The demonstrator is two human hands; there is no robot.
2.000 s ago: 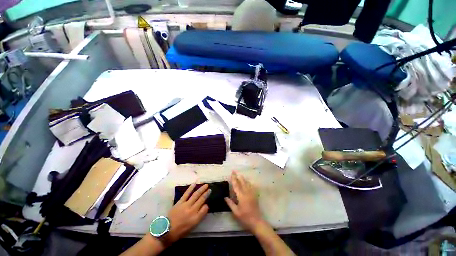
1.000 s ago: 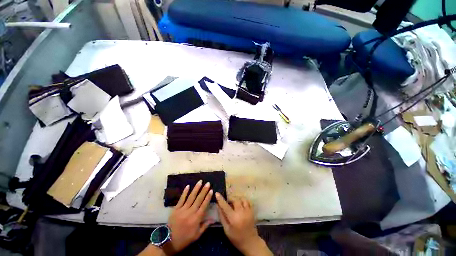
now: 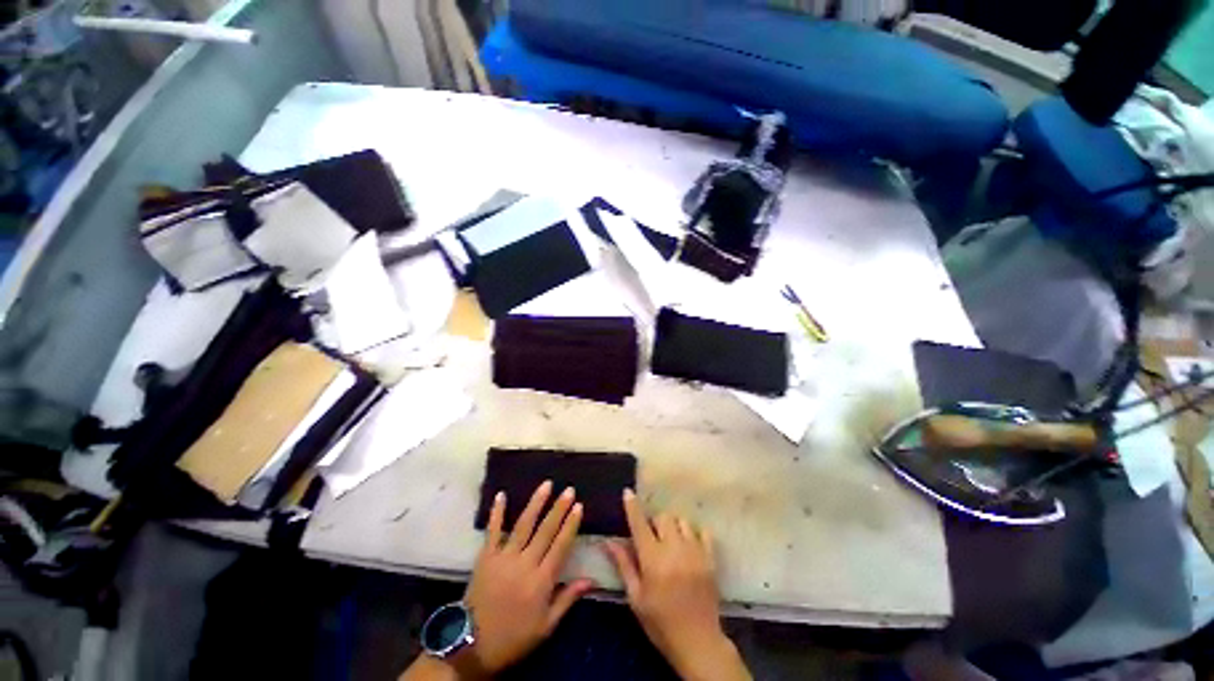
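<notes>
A dark rectangular cloth piece (image 3: 559,476) lies flat near the table's front edge. My left hand (image 3: 522,579) rests on its lower edge with the fingertips spread on the cloth. My right hand (image 3: 672,572) lies flat at its lower right corner, the index fingertip at the cloth's edge. Neither hand grips anything. A maroon stack (image 3: 565,355) with layered edges stands behind the piece. A blacker stack (image 3: 720,351) is to its right, partly over a white sheet.
A steam iron (image 3: 979,459) rests on a dark mat at right. Small snips (image 3: 806,317) and a clear-wrapped black object (image 3: 732,206) lie behind. A cardboard piece (image 3: 264,419) tops the left bundle. A blue padded board (image 3: 759,67) is beyond the table.
The view has shifted and tilted. Since the earliest frame, my hands have slid from on top of the dark piece to its front edge, uncovering most of it. The iron has been turned slightly.
</notes>
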